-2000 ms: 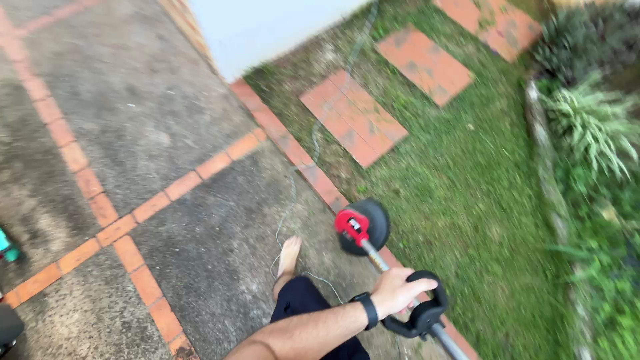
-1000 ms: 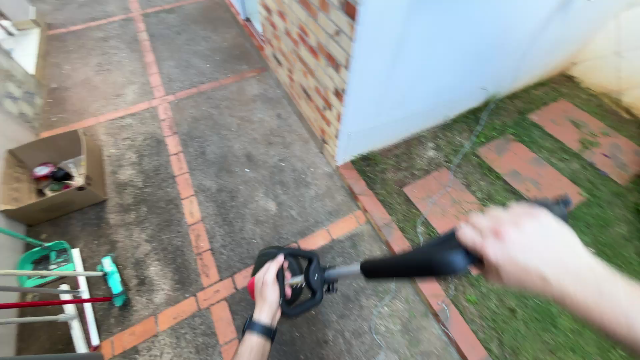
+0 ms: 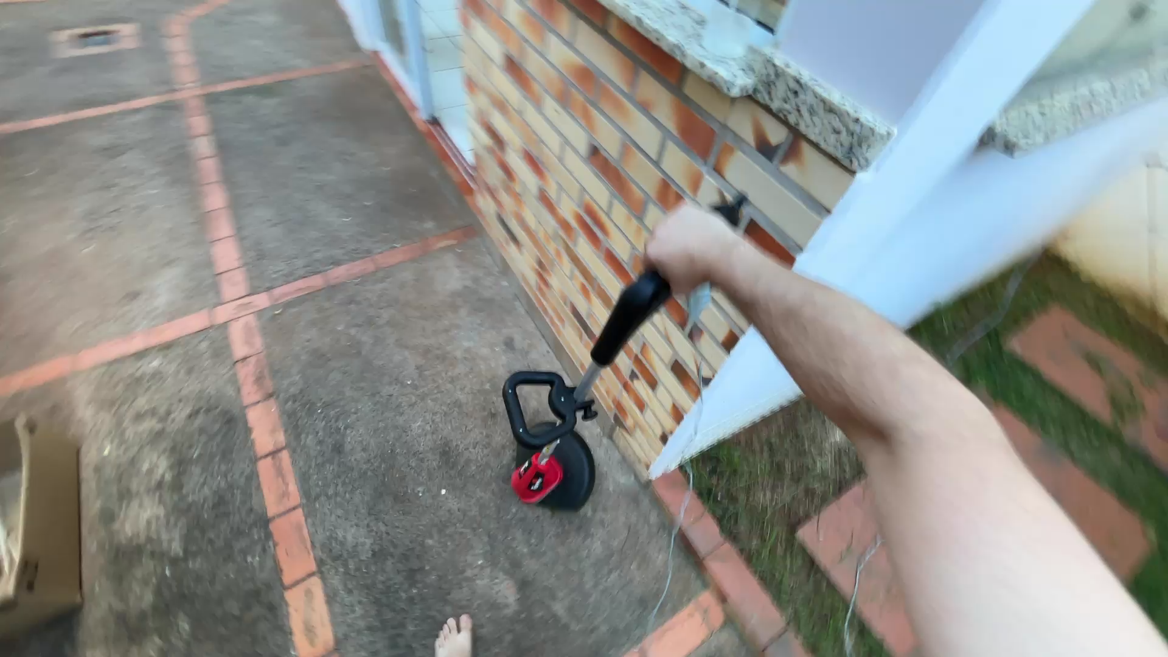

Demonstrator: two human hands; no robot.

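My right hand [image 3: 689,248] grips the black rear handle of an electric string trimmer [image 3: 630,315], close in front of the brick wall. The trimmer slants down to the left, its black loop handle [image 3: 532,411] free of any hand. At its lower end the red motor head and round black guard [image 3: 573,470] are low over the concrete, beside the wall's foot; whether they touch it I cannot tell. A thin pale cord [image 3: 698,401] hangs near my right hand and runs down past the brick edging. My left hand is out of view.
A brick-faced wall [image 3: 584,173] with a granite ledge [image 3: 803,105] rises at the right, ending in a white corner [image 3: 730,411]. Brick strips [image 3: 265,424] cross the concrete. A cardboard box [image 3: 50,520] stands at the left edge. My bare foot [image 3: 453,636] shows below. Paving slabs [image 3: 1077,493] lie in grass.
My left hand, on the loop handle a second ago, has let go and left the view. My right hand still grips the rear handle. The view has swung toward the brick wall.
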